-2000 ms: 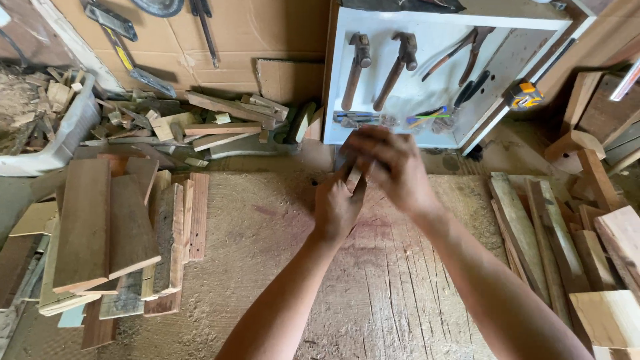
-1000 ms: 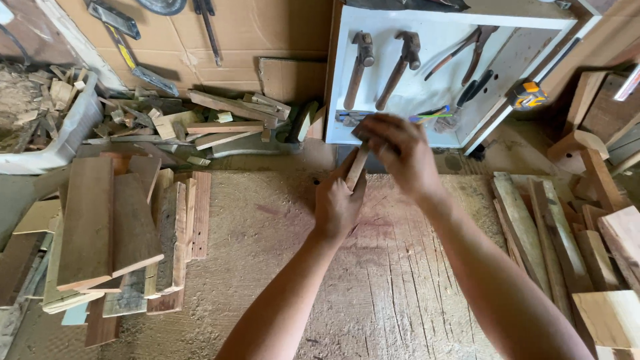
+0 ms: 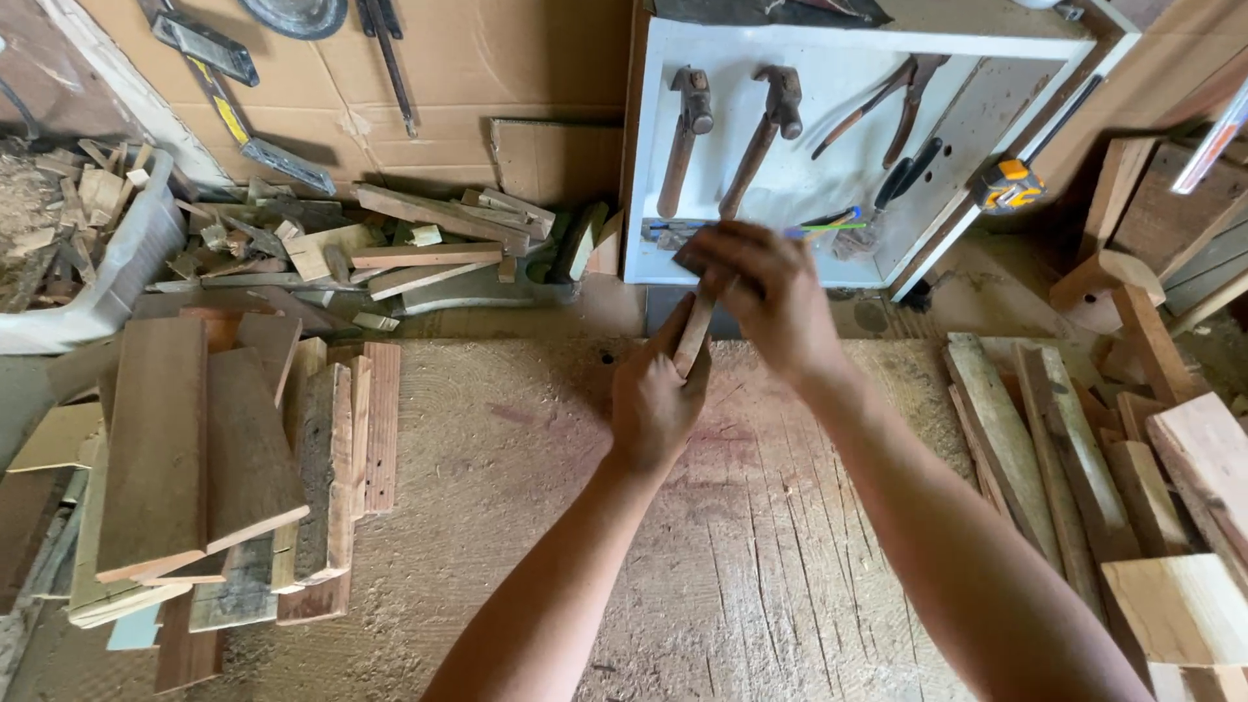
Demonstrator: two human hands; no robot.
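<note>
My left hand [image 3: 655, 395] grips a narrow wooden piece [image 3: 694, 336], tilted upward, above the far edge of the wooden work surface [image 3: 546, 546]. Over the upper end of that piece is my right hand [image 3: 770, 283], its fingers curled around something dark and slightly blurred; I cannot tell what it is. The fingers hide the top of the piece. Just behind the hands stands a white open cabinet [image 3: 639, 146] with two claw hammers [image 3: 690, 136] and pincers [image 3: 902, 107] hung inside.
Stacked boards [image 3: 156, 448] lie at the left, more wood offcuts [image 3: 1063, 458] at the right. Behind are scrap pieces [image 3: 429, 255] and a plastic bin of scraps [image 3: 127, 263]. A tape measure [image 3: 1009, 185] hangs on the cabinet's right edge.
My right hand has shifted about the upper end of the wooden piece, while my left hand keeps its grip in nearly the same place. More of the piece shows than two seconds ago.
</note>
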